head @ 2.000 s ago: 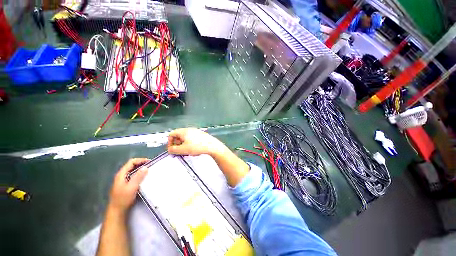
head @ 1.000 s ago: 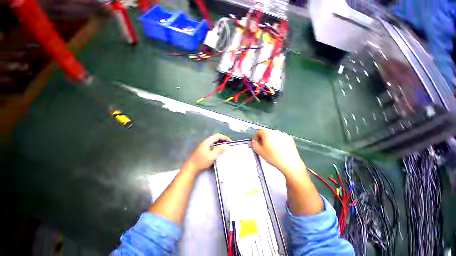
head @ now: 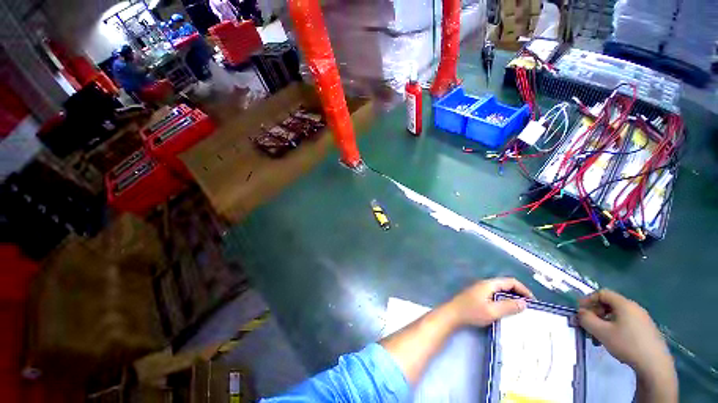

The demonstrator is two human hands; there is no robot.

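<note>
The long shallow housing [head: 538, 358], with a pale inside and dark rim, lies on a white sheet [head: 453, 370] at the bottom right, its near end cut off by the picture's edge. My left hand [head: 492, 302] is at the far left corner, fingers on the rim. My right hand [head: 618, 323] is at the far right corner, thumb and fingertips pinched together at the rim. A thin black strip runs along the rim; whether the right fingertips hold it, I cannot tell. A yellow patch [head: 526, 397] shows on the white inner face.
A yellow and black knife [head: 380, 215] lies on the green bench. Beyond are a red bottle [head: 413, 108], blue bins [head: 494, 120] and units with tangled red leads [head: 618, 169]. A red-wrapped post [head: 327, 83] stands at the bench edge. People in blue are far back left.
The view has swung left, so the housing and hands appear farther right. Both hands remain at the housing's far end. The right cable heaps and perforated case have left the picture.
</note>
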